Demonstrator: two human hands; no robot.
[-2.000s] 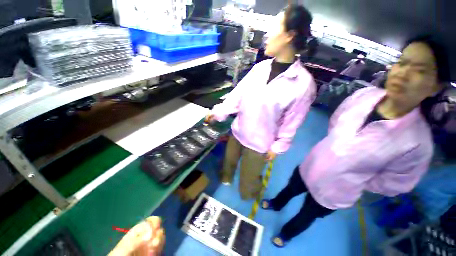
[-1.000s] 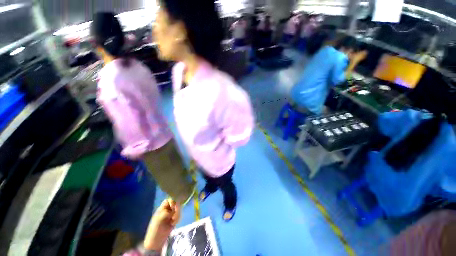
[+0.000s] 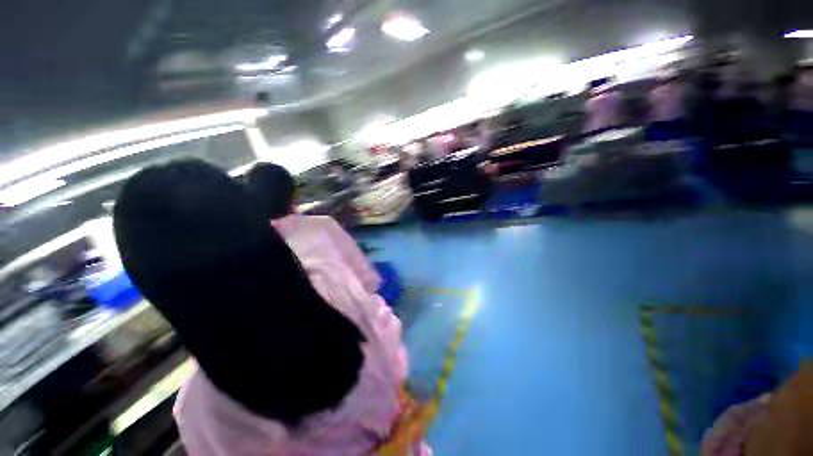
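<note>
The view is strongly blurred, and no work part can be made out. An orange-brown blur that looks like my left hand is at the bottom edge, in front of a pink garment. Its fingers and any held thing cannot be told. At the bottom right corner, a pink sleeve and an orange-brown shape that looks like my right hand are cut off by the edge. Its fingers do not show clearly.
A person with long black hair and a pink top stands close at left, back turned. Another dark head is just beyond. Blurred benches and a blue box are at left. Blue floor with yellow-marked lines lies ahead; stations and people stand beyond.
The view has swung up and right, away from the bench, black trays and white-framed panel. The pink-clad people now appear at left, one much closer. The orange-brown shape has appeared at bottom right.
</note>
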